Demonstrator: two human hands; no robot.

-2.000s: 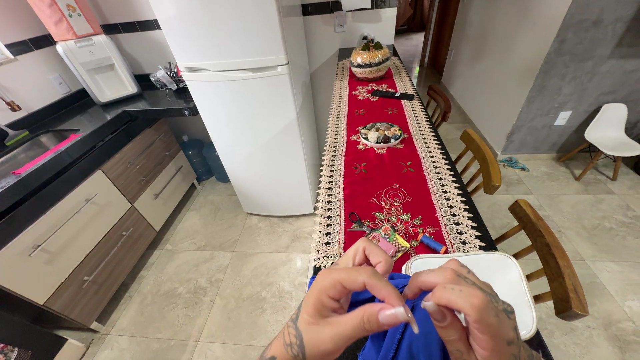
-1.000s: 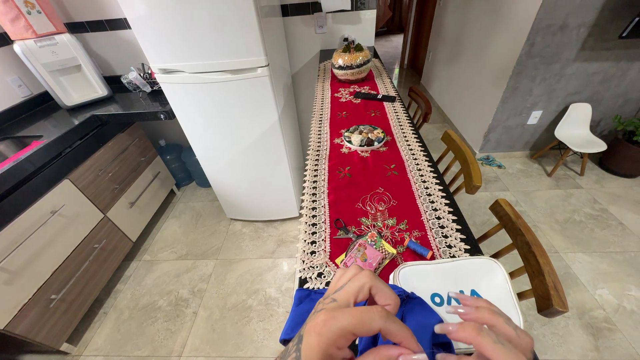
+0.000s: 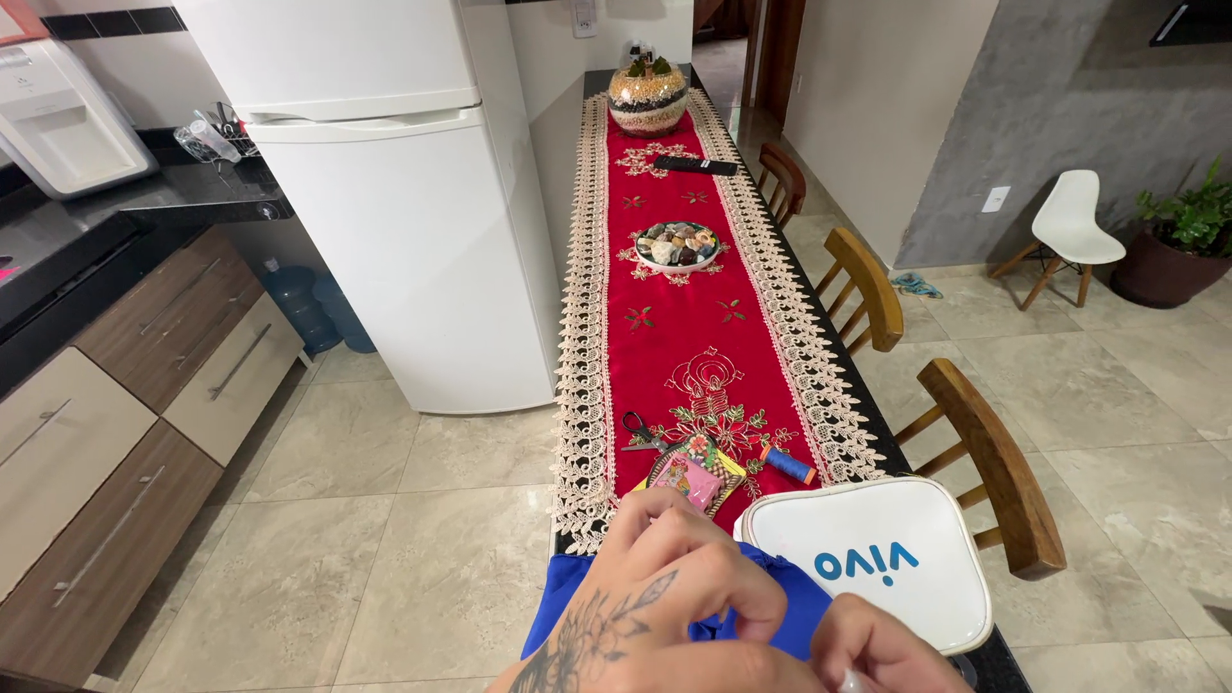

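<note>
Blue fabric lies at the near end of the counter, partly under my hands. My left hand, tattooed on its back, is over the fabric with its fingers curled; its fingertips are largely hidden, so what it pinches does not show. Close by on the right, my right hand has curled fingers, cut off by the lower edge. Beyond them are a white zippered case, a spool of blue thread, small scissors and a patterned pouch with a pink packet.
A red table runner with lace edging covers the long black counter. On it stand a bowl of stones, a black remote control and a layered glass terrarium. Wooden chairs line the right side; a white refrigerator stands left.
Two seconds ago my hands were close together with fingertips raised above the fabric; now they are lower and the left hand's back faces the view. The white case shows more fully.
</note>
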